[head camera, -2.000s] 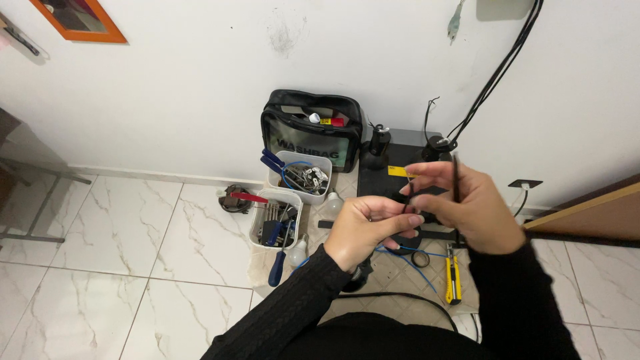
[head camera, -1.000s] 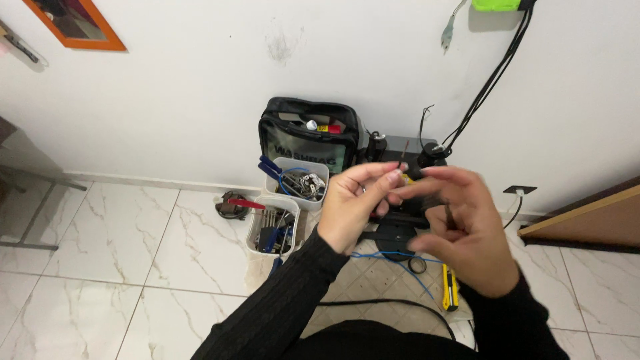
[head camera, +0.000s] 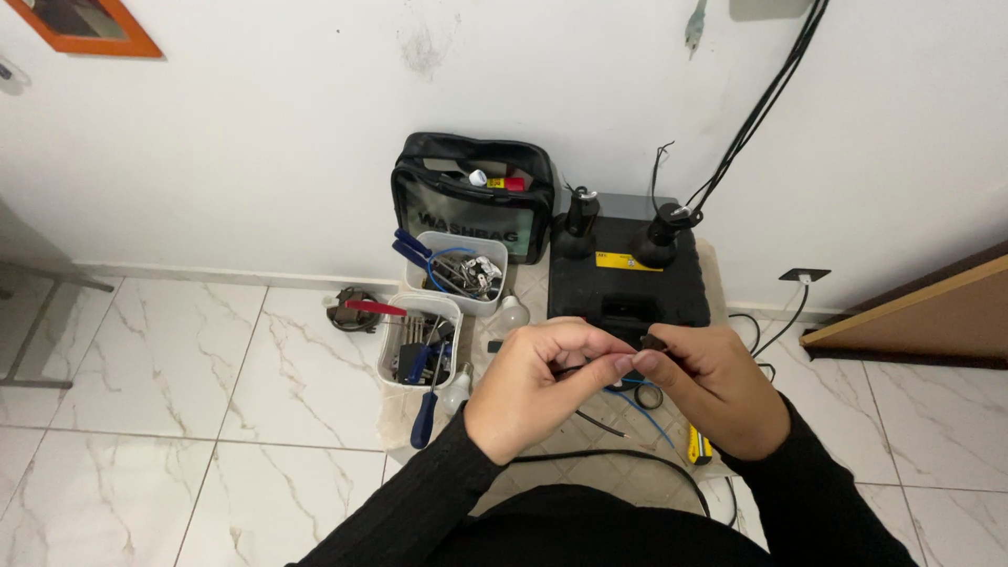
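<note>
My left hand (head camera: 543, 386) pinches a thin black cable between thumb and fingers, and a short length of it hangs below the hand. The fingertips of my right hand (head camera: 705, 386) meet those of the left and hold a small dark piece (head camera: 653, 343), too covered to name. Just under the hands lie a blue wire (head camera: 647, 416) and a black ring, perhaps a roll of tape (head camera: 648, 395). A yellow utility knife (head camera: 698, 446) rests beside my right wrist. Behind the hands is a black plastic case (head camera: 628, 291) bearing two black lamp sockets (head camera: 655, 240).
Two plastic tubs (head camera: 504, 250) of screwdrivers and metal parts stand left of the hands, near light bulbs (head camera: 513, 313). Behind them is a black wash bag (head camera: 472, 209). Black cables (head camera: 760, 102) hang down the wall at right. A thick black cable (head camera: 606, 454) crosses the covered surface nearest me.
My right hand was apart from the left one second ago; now their fingertips meet. Both hands have come lower, uncovering more of the black case.
</note>
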